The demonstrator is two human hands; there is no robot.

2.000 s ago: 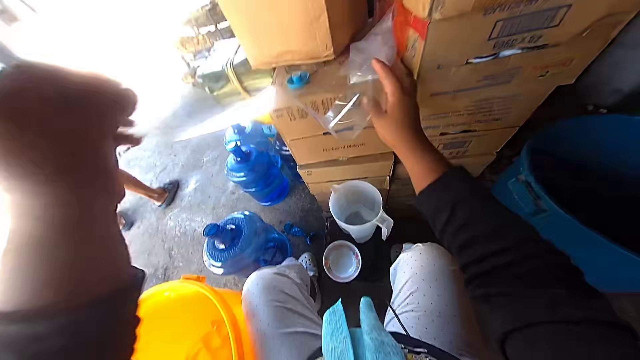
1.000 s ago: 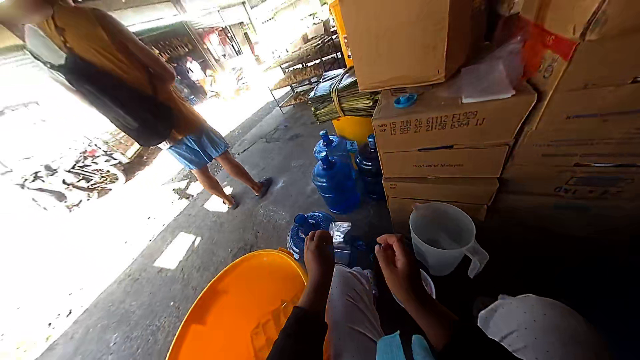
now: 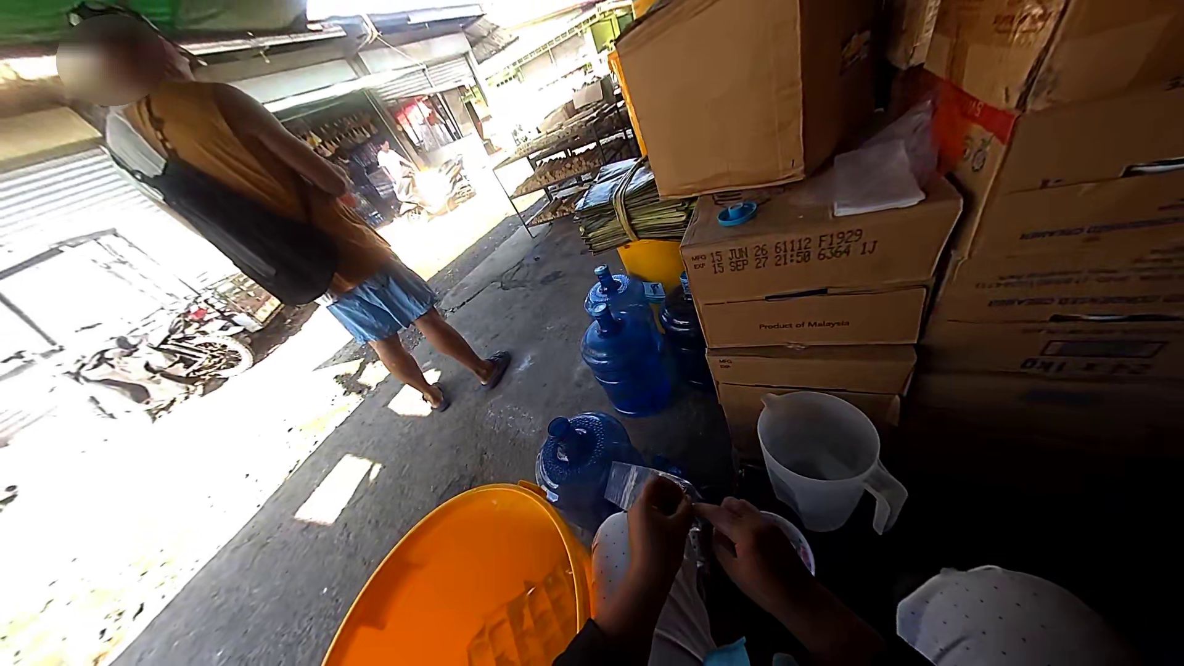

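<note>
My left hand (image 3: 659, 532) and my right hand (image 3: 754, 555) meet above my knee, at the lower middle of the view. A clear plastic bag (image 3: 633, 483) is pinched in my left hand and sticks out to its left. My right fingertips touch or nearly touch the left ones; whether they grip the bag too, I cannot tell. Behind my right hand shows the rim of a white bowl (image 3: 801, 541). A translucent plastic measuring jug (image 3: 821, 458) stands beyond it. To the left of my hands is a large orange plastic tub (image 3: 462, 564).
Blue water jugs (image 3: 626, 361) stand on the concrete floor. Cardboard cartons (image 3: 814, 268) are stacked at right, bearing a blue cap (image 3: 737, 214) and a plastic sheet or bag (image 3: 877, 178). A person (image 3: 259, 194) with a black bag stands at left, near a parked motorcycle (image 3: 199, 356).
Two seconds ago my right hand was at the plastic on the cartons and my left hand was raised; both are now together over my lap. The view has swung left.
</note>
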